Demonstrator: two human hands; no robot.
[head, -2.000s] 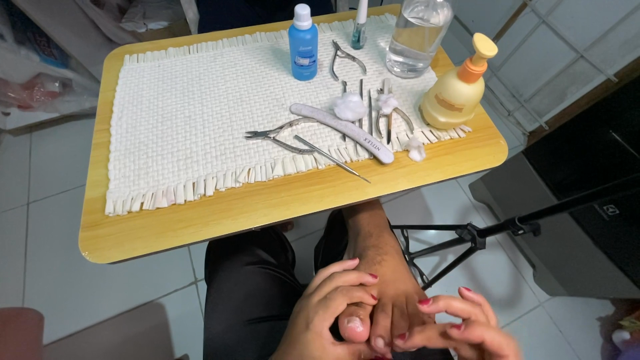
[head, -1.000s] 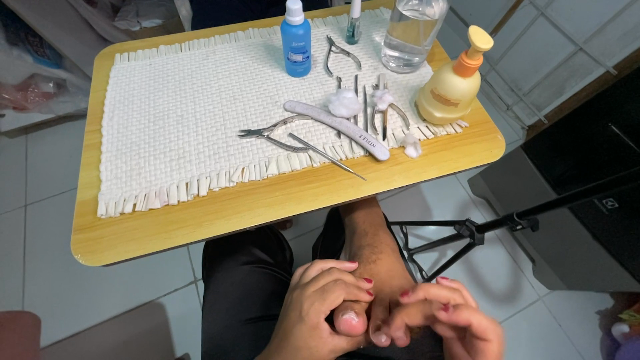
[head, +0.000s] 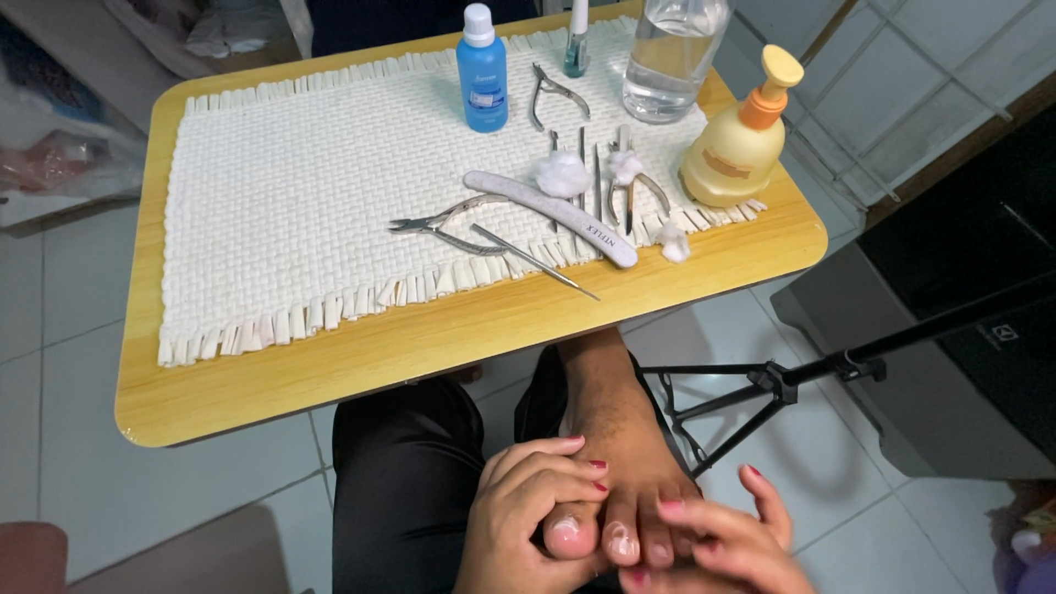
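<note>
Another person's bare foot (head: 623, 421) rests below the table, with white cream on the nails of the big toe (head: 569, 532) and second toe (head: 621, 536). My left hand (head: 528, 511) wraps around the big toe, fingers on its top. At the smaller toes, my right hand (head: 726, 536) has its fingers spread, thumb low by the second toe; it is slightly blurred. A grey nail file (head: 553, 216), cuticle nippers (head: 445, 224), a metal pusher (head: 536, 262) and a cotton ball (head: 563, 174) lie on a white woven mat (head: 313, 206).
The yellow wooden table (head: 330, 375) also bears a blue bottle (head: 483, 78), a small teal bottle (head: 576, 49), a clear liquid bottle (head: 667, 66) and a yellow pump bottle (head: 734, 144). Right of the foot stands a black tripod (head: 771, 384), beside a grey and black speaker-like box (head: 874, 371).
White cream now shows on the second toe's nail. My right hand's fingers have shifted about the smaller toes, while my left hand stays around the big toe.
</note>
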